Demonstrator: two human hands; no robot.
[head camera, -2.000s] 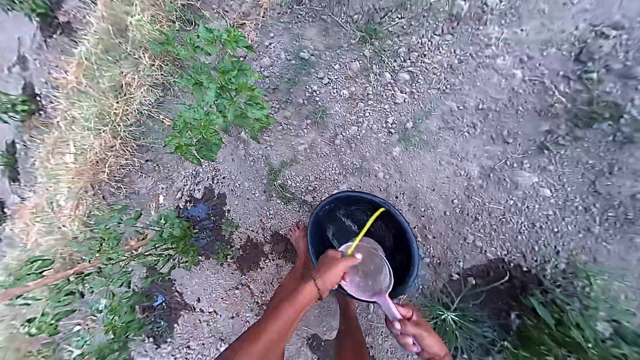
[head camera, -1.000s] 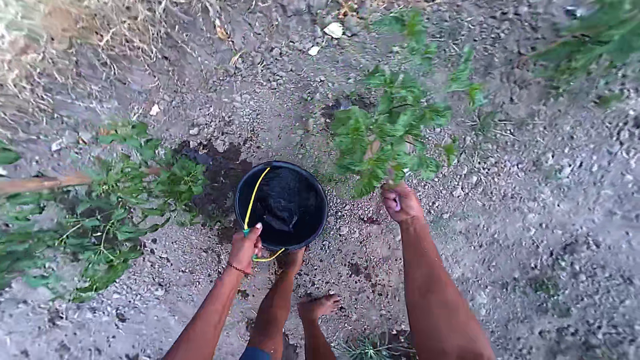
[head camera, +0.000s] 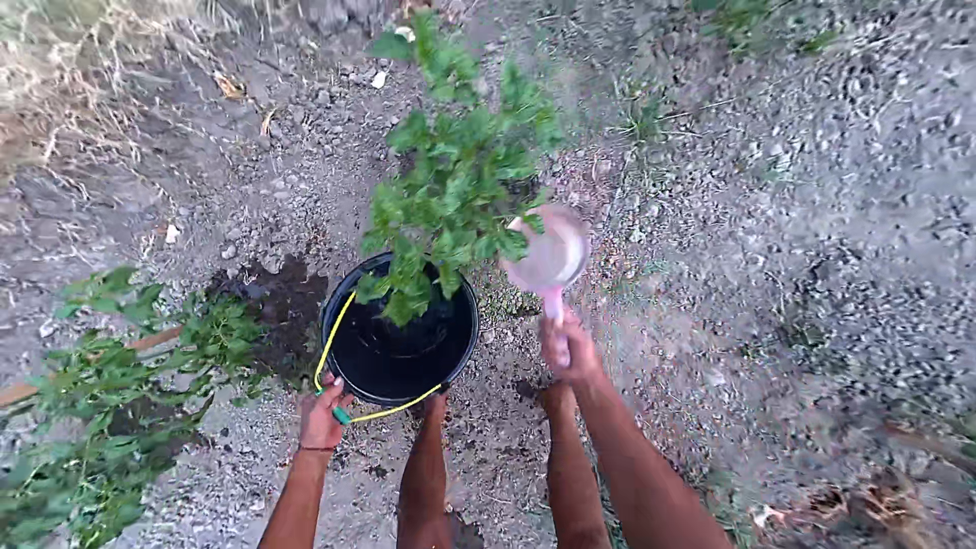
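A black plastic bucket (head camera: 404, 343) with a yellow handle (head camera: 393, 410) is in front of my legs, partly covered by a leafy green plant (head camera: 457, 183). Dark contents show inside it, perhaps water. My left hand (head camera: 323, 415) is at the bucket's near left rim, its fingers on the handle beside the handle's green grip (head camera: 341, 415). Gripped in my right hand (head camera: 570, 347) is the pinkish handle of a plastic dipper (head camera: 553, 252), whose round bowl lies right of the plant, touching or close to its leaves. The bowl is blurred, so its contents cannot be told.
Wet dark soil (head camera: 286, 313) lies left of the bucket, beside more leafy plants (head camera: 137, 381) and a brown stick or stem (head camera: 155, 339). Dry grass (head camera: 69, 99) covers the upper left. Pebbly ground (head camera: 762, 305) extends to the right. My bare legs (head camera: 423, 473) are just behind the bucket.
The dipper, over the bucket two seconds ago, is now to the right of the plant in my right hand. The bucket is now close against the plant, under its leaves. The view has shifted.
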